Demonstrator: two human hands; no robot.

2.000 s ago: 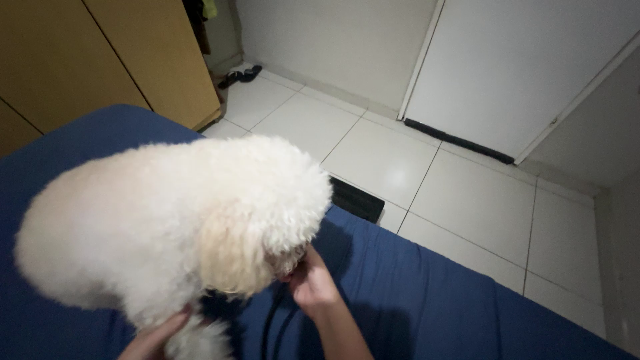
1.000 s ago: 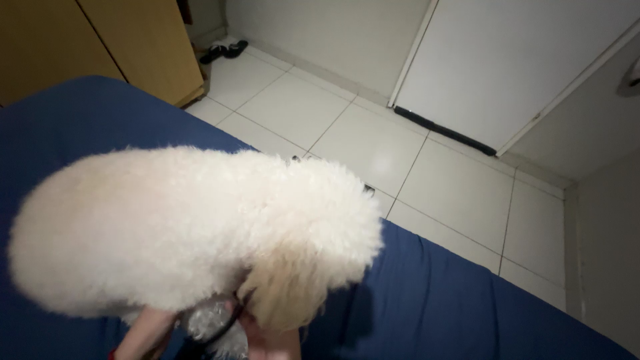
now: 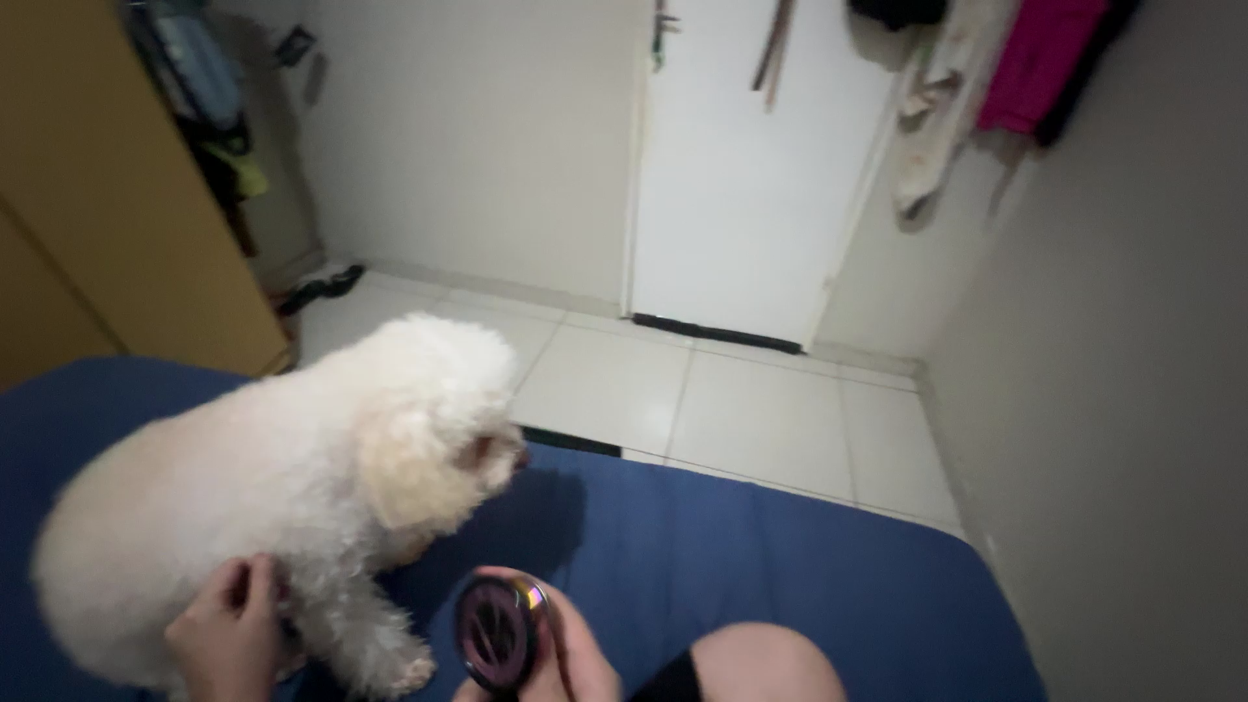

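Observation:
A white curly-haired dog [image 3: 263,468] sits on the blue bed sheet [image 3: 741,556], its head turned to the right. My left hand [image 3: 229,619] is at the dog's chest and side, thumb and fingertips pinched together at its fur; whether hair is caught between them is hard to tell. At the bottom centre, my right hand [image 3: 575,643] holds a round, dark, shiny device [image 3: 499,632] with a slotted purplish face, just right of the dog's front paw. The device is slightly blurred, and its exact kind does not show.
My bare knee [image 3: 765,668] rises at the bottom edge. Beyond the bed are a tiled floor [image 3: 751,409], a white door [image 3: 751,185] and a wooden wardrobe [image 3: 117,195]. Dark footwear [image 3: 327,286] lies by the wall; clothes [image 3: 1038,68] hang at the upper right.
My right hand has left the dog's head area and now holds the round device away from it. The dog's head is raised rather than lowered over my hands. The view has tilted up.

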